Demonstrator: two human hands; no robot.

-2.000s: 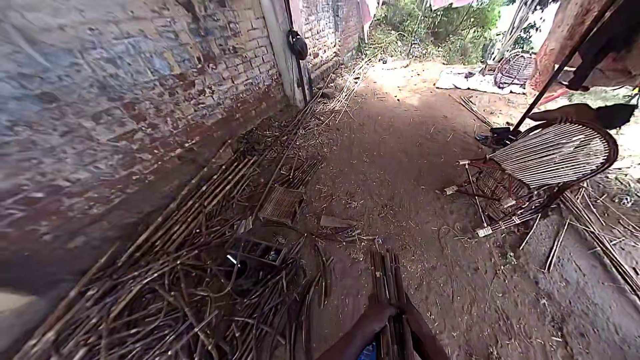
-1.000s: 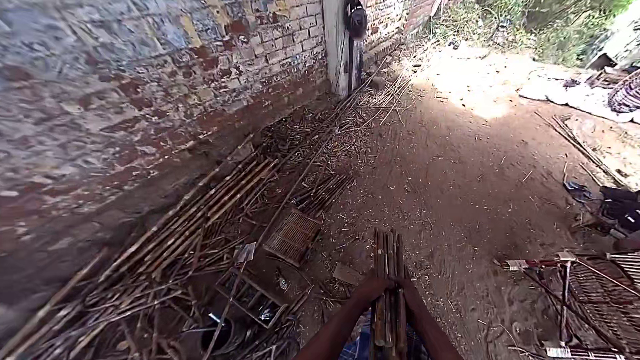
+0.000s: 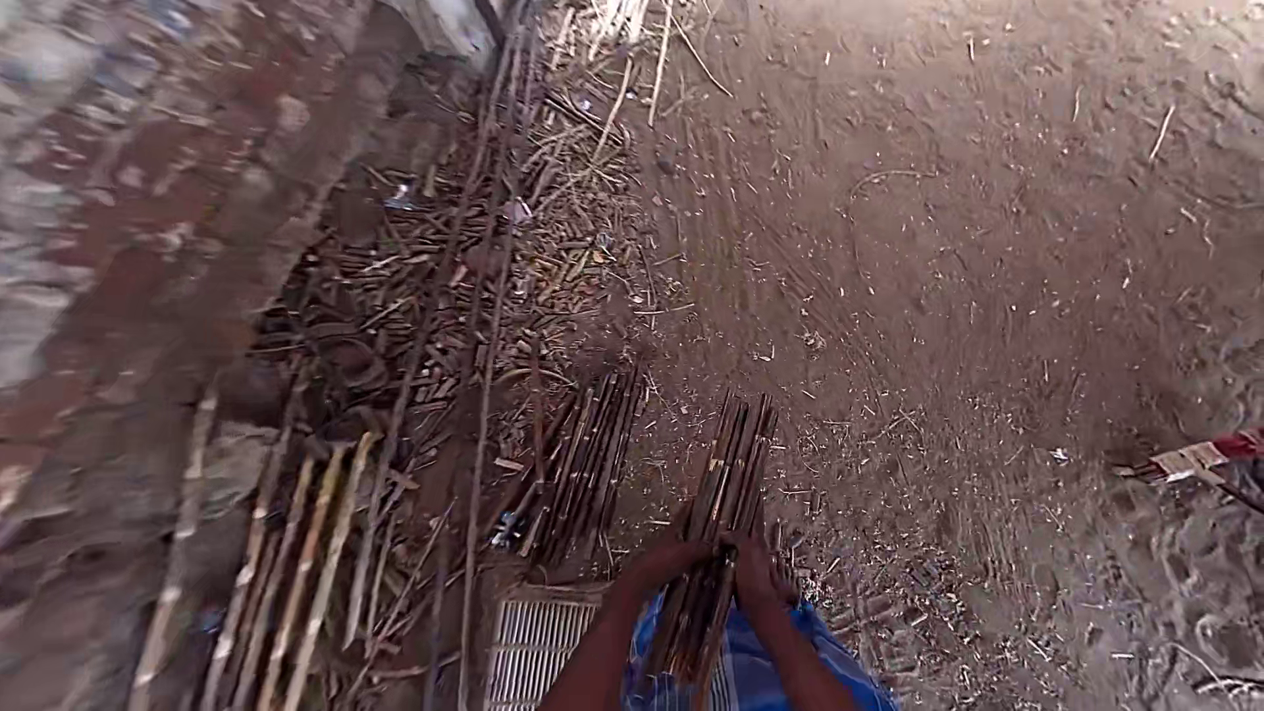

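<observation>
A bundle of dark cane sticks [image 3: 726, 474] is held between my two hands at the lower middle, tilted slightly, its far ends pointing away from me. My left hand [image 3: 667, 561] is closed around the bundle's left side. Against its right side my right hand [image 3: 758, 573] grips the same sticks. Below them is blue patterned cloth [image 3: 820, 642]. A pile of similar dark cut sticks [image 3: 588, 464] lies on the ground just left of the bundle. Beside my left forearm is a slatted cane panel [image 3: 538, 642].
Long canes [image 3: 306, 583] lie at the lower left near a brick wall [image 3: 89, 227]. Short offcuts [image 3: 553, 237] litter the ground along the wall. Long thin poles [image 3: 484, 385] run away from me. A wrapped cane frame end [image 3: 1200, 456] shows at the right edge.
The view has tilted down and toward the wall side. Both hands stay on the stick bundle. Most of the cane furniture at the right has left the view.
</observation>
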